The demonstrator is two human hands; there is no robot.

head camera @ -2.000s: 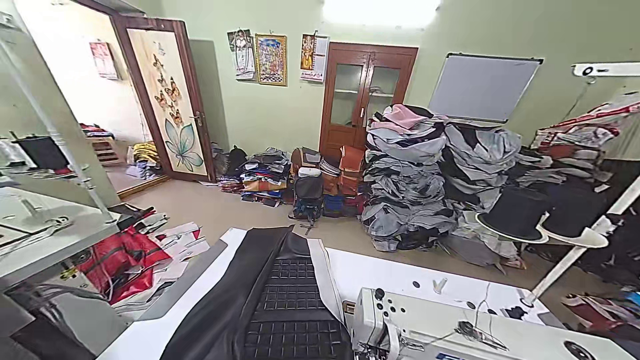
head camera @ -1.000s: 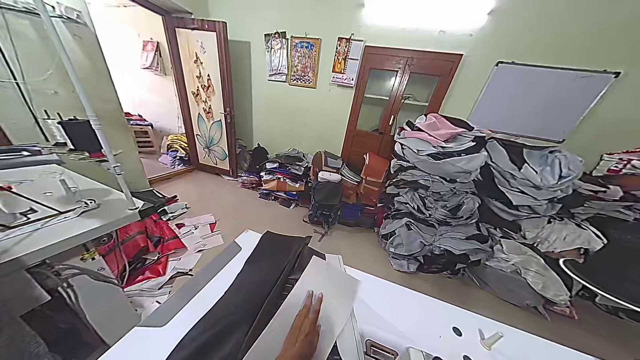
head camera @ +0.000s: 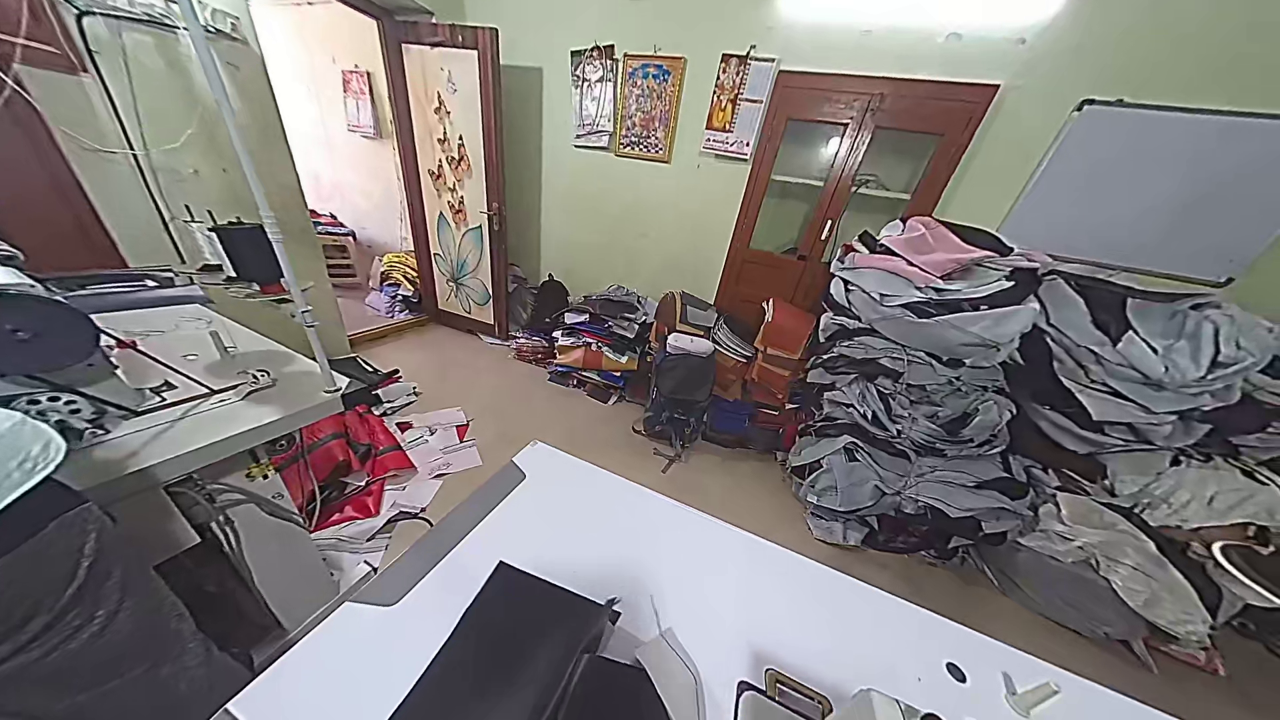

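Neither of my hands shows in the head view now. Black sheet material (head camera: 505,640), smooth and flat, lies on the white tabletop (head camera: 620,530) at the bottom centre, cut off by the lower edge. Beside it a second black piece (head camera: 612,690) overlaps it, with a pale grey-white flap (head camera: 672,668) at its right. Part of the sewing machine (head camera: 870,705) shows at the bottom edge, and a small pale thread-guide post (head camera: 1032,695) stands on the tabletop to its right.
A second sewing machine table (head camera: 240,405) with a thread stand is at left, red material (head camera: 345,460) and paper scraps below it. Beyond my table, tall stacks of grey and black fabric (head camera: 910,400) fill the right side. Bags (head camera: 685,375) and bundles line the wall near a door (head camera: 460,180).
A hand lay on a pale sheet over the black material one second ago; now neither that hand nor the patterned black panel seen earlier is in view. The view has swung right to left.
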